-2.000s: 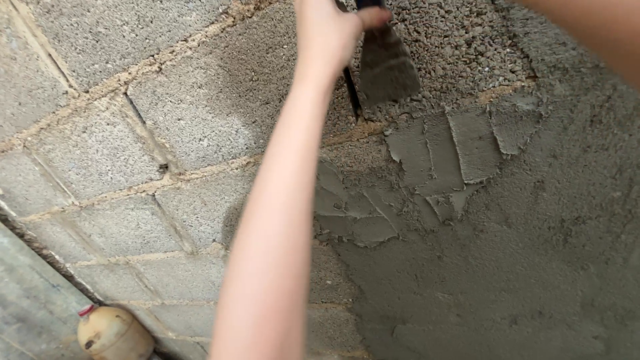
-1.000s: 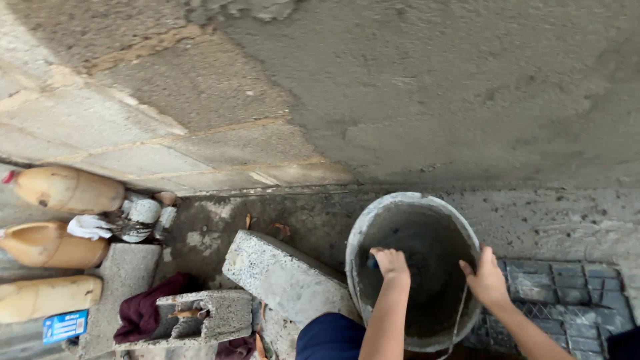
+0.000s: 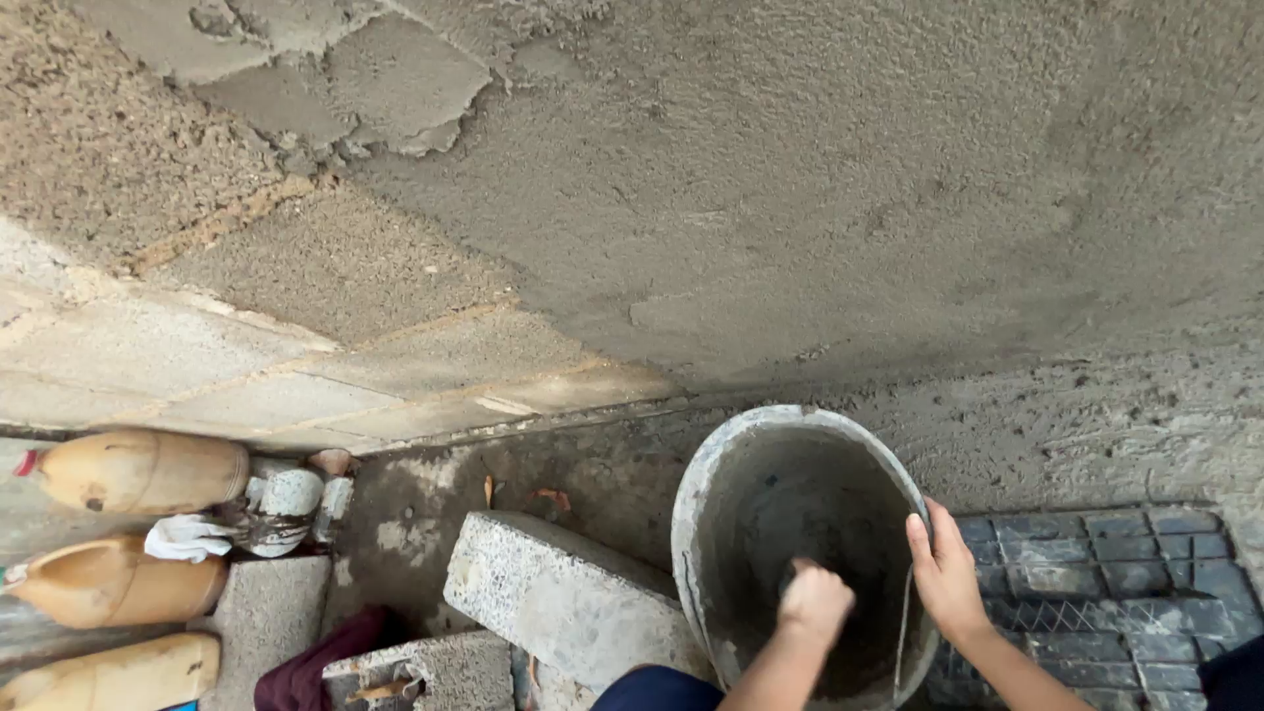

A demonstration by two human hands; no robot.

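A mortar-stained bucket (image 3: 736, 444) stands tilted toward me on the floor, with grey mortar inside. My left hand (image 3: 818, 600) reaches down into it, closed around a dark handle; the rest of that tool is hidden in the shadowed bucket. My right hand (image 3: 943, 568) grips the bucket's right rim, thumb and fingers at its edge, close to the wire handle (image 3: 903, 632). Behind the bucket rises a concrete block wall, part bare block (image 3: 336, 267), part covered with wet grey mortar (image 3: 790, 207). A rough, raised mortar patch (image 3: 395, 84) shows at the upper left.
A concrete block (image 3: 573, 592) lies left of the bucket. Farther left are a hollow block (image 3: 454, 671), a dark red cloth (image 3: 321, 662), several plastic jugs (image 3: 148, 472) and a white glove (image 3: 188, 538). A black plastic grid mat (image 3: 1096, 583) lies to the right.
Two seconds ago one hand held a putty knife up at the wall; now both hands are at the bucket. The view has swung down. Since one second ago, the hand inside has shifted slightly within the bucket.
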